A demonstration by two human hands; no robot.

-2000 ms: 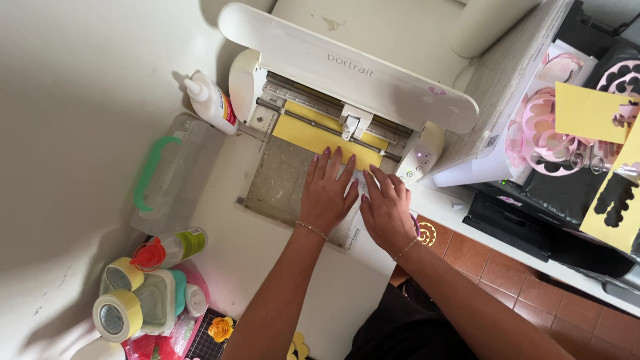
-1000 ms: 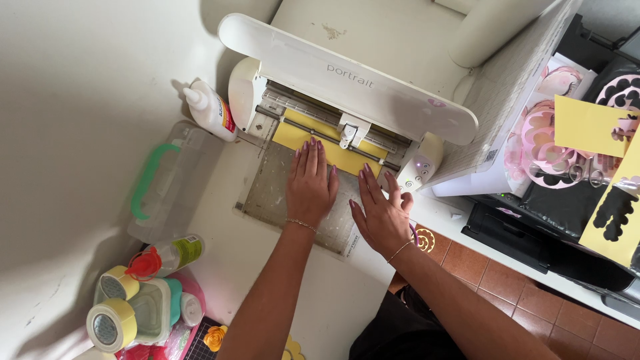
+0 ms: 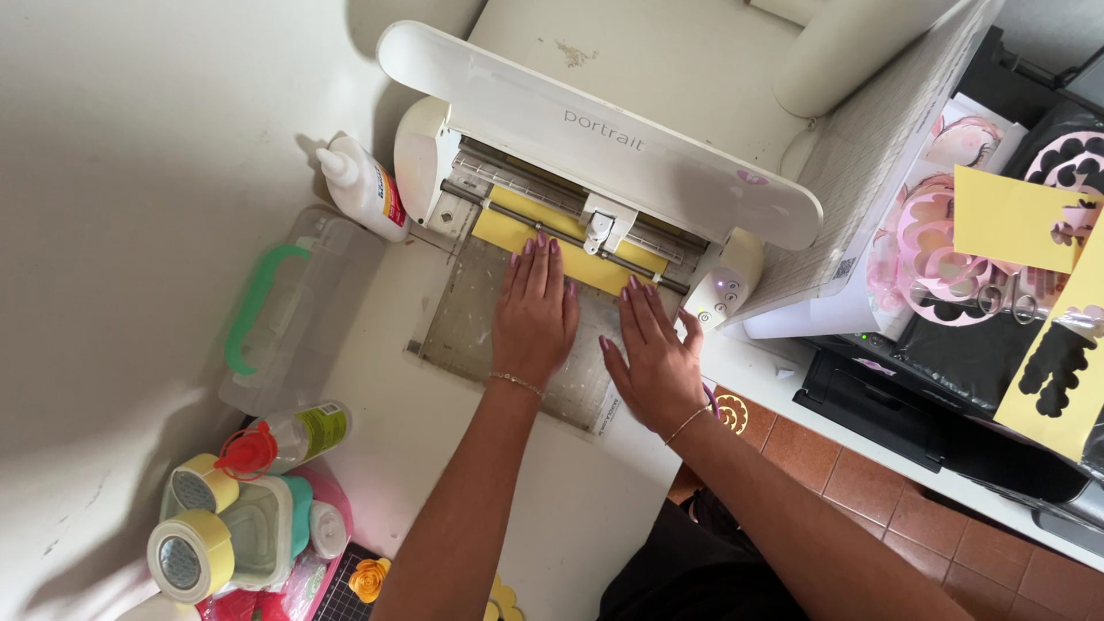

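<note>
A white cutting machine point(image 3: 595, 129) stands on the table with its lid raised. Yellow paper point(image 3: 517, 226) on a worn, greyish cutting mat point(image 3: 470, 319) runs under its roller bar and the white blade carriage point(image 3: 597, 231). My left hand point(image 3: 536, 315) lies flat, palm down, on the mat, fingertips at the near edge of the paper. My right hand point(image 3: 657, 362) rests near the mat's right side, fingertips at the paper's right part and thumb and fingers spread. Neither hand grips anything.
A white glue bottle point(image 3: 364, 191) stands left of the machine, beside a clear case with a green handle point(image 3: 246, 323). Tape rolls point(image 3: 191, 552) and containers crowd the lower left. At right are a black printer point(image 3: 871, 405), yellow paper pieces point(image 3: 1009, 220), scissors point(image 3: 1007, 300) and pink cutouts point(image 3: 936, 250).
My hands, close together two seconds ago, have moved apart. My left hand has shifted left along the paper's near edge, and more of the mat shows between them.
</note>
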